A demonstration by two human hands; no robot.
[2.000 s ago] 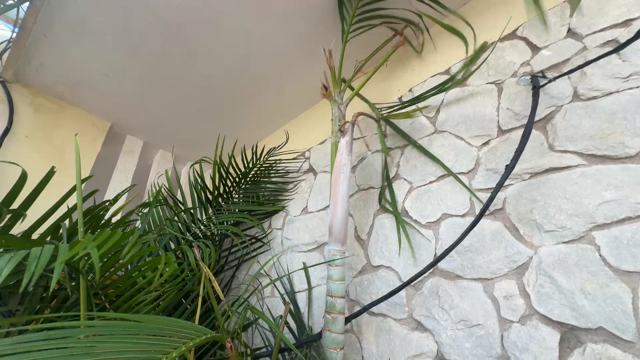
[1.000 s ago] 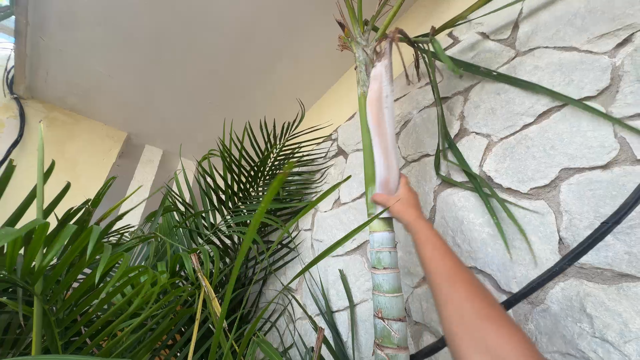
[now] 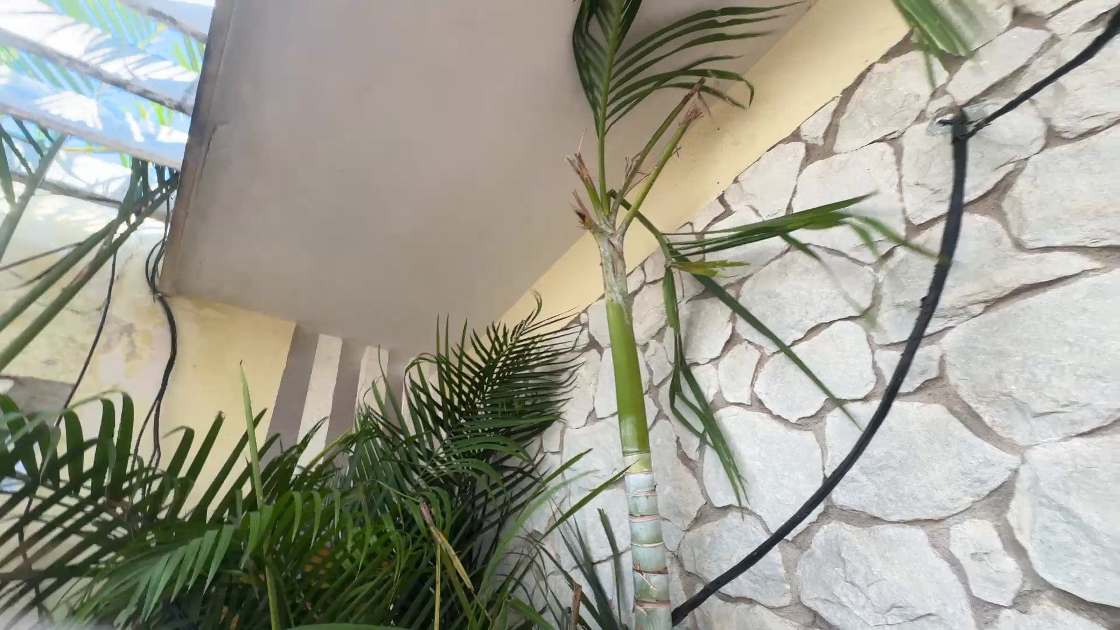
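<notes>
Neither of my hands is in the head view. A palm trunk, ringed and pale blue-green below, rises right of the middle. Above the rings its crownshaft is smooth and bright green. At its top are short cut or broken leaf stalks with dry brown ends. One green frond stands upright from the crown. Another frond bends out to the right, with some of its narrow leaflets hanging down.
A wall of pale irregular stones stands behind the palm, crossed by a thick black cable. Dense palm foliage fills the lower left. A grey overhanging slab is above, with dark cables hanging at the left.
The pale sheath that a hand gripped on the trunk one second ago is off, baring the green crownshaft. That hand has left the view.
</notes>
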